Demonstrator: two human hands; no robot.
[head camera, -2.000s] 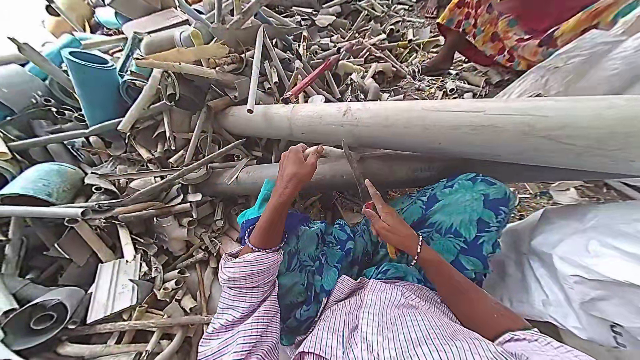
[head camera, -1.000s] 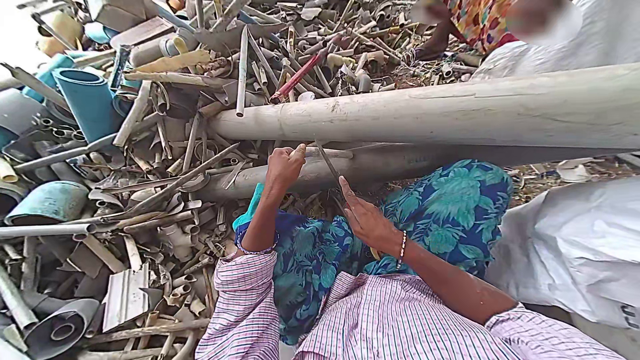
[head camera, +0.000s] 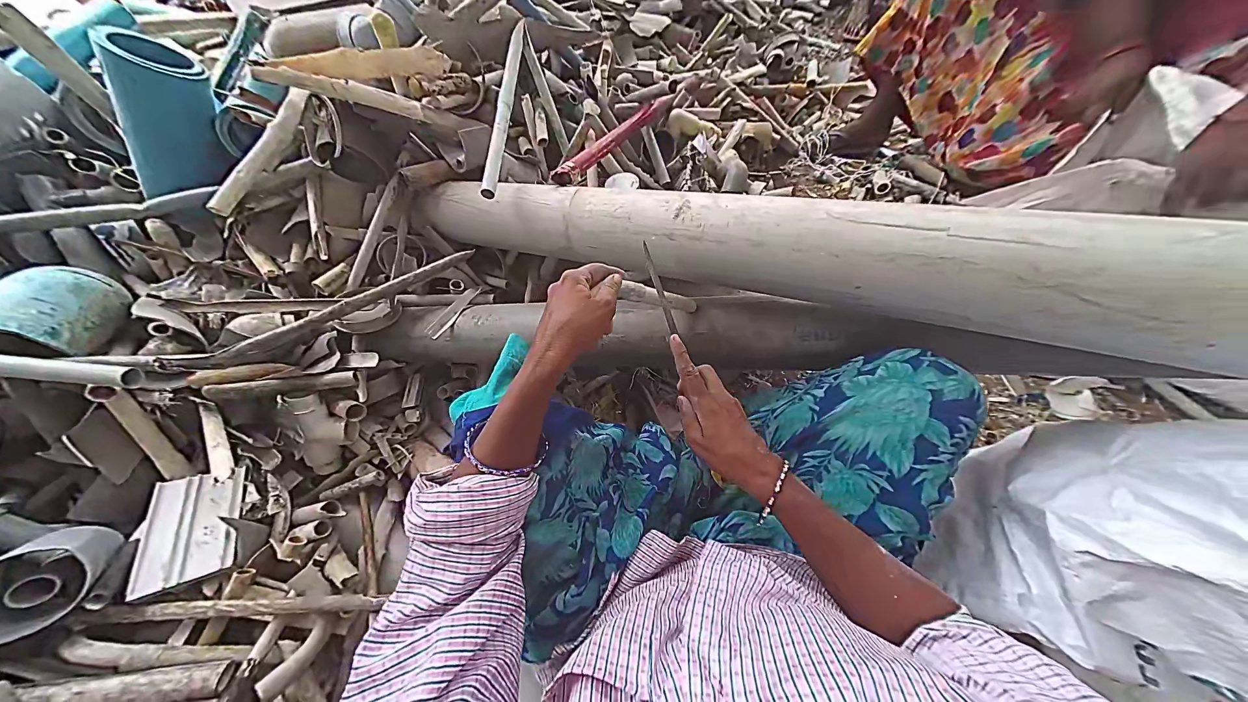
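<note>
My left hand (head camera: 582, 304) is closed around one end of a short, thin pipe piece (head camera: 658, 296), which sticks out to the right from my fingers above the lower large pipe. My right hand (head camera: 717, 414) grips a knife by its handle, mostly hidden in the palm, with the forefinger laid along the blade. The narrow dark blade (head camera: 659, 290) points up and away, crossing the thin pipe piece in view; whether they touch I cannot tell. Both hands are over my lap, near the lower grey pipe (head camera: 468, 332).
A long, thick pale pipe (head camera: 829, 239) lies across in front. Scrap pipe pieces are heaped at the left, with a blue pipe section (head camera: 161, 117) and a red piece (head camera: 614, 139). A white sack (head camera: 1102, 546) lies at the right. Another person in patterned cloth sits at the upper right.
The knife stays in my right hand and has shifted slightly against the thin pipe piece. The other person's arms have moved at the upper right.
</note>
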